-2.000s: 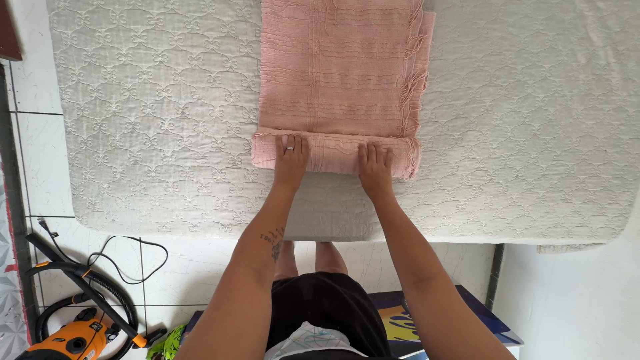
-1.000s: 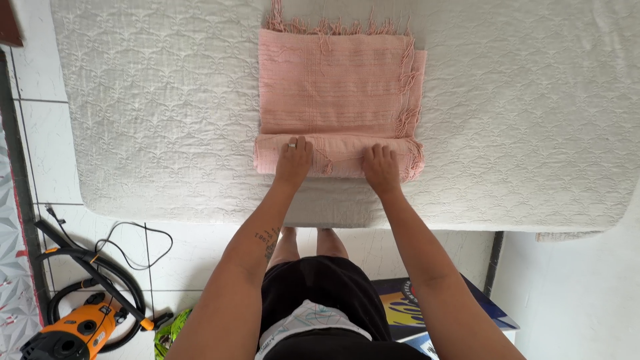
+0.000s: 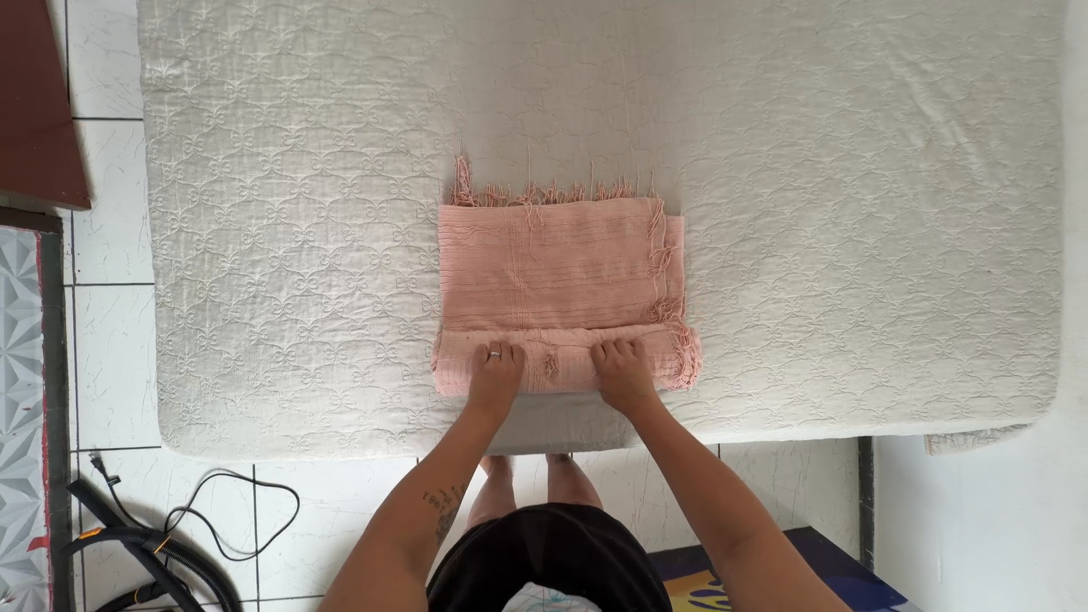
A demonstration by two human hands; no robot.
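Observation:
A pink fringed woven blanket [image 3: 561, 263] lies on a bed with a pale quilted cover [image 3: 297, 255]. Its near end is rolled into a thick roll, while the far part lies flat with a fringe along its far and right edges. My left hand [image 3: 497, 374], with a ring on one finger, grips the left part of the roll, fingers curled over the top. On the right part of the roll is my right hand [image 3: 623, 371], its fingers curled the same way. The undersides of the roll and my thumbs are hidden.
The bed's near edge runs just in front of my legs. On the tiled floor at lower left lie a black vacuum hose [image 3: 191, 565] and a black power cord [image 3: 293, 510]. A dark blue printed panel [image 3: 816, 557] is at lower right, beside a white wall [image 3: 977, 527].
The flat part of the blanket has become shorter as more of it is rolled up towards me. Its far fringe, outside the view at first, now shows. Both hands remain on the roll.

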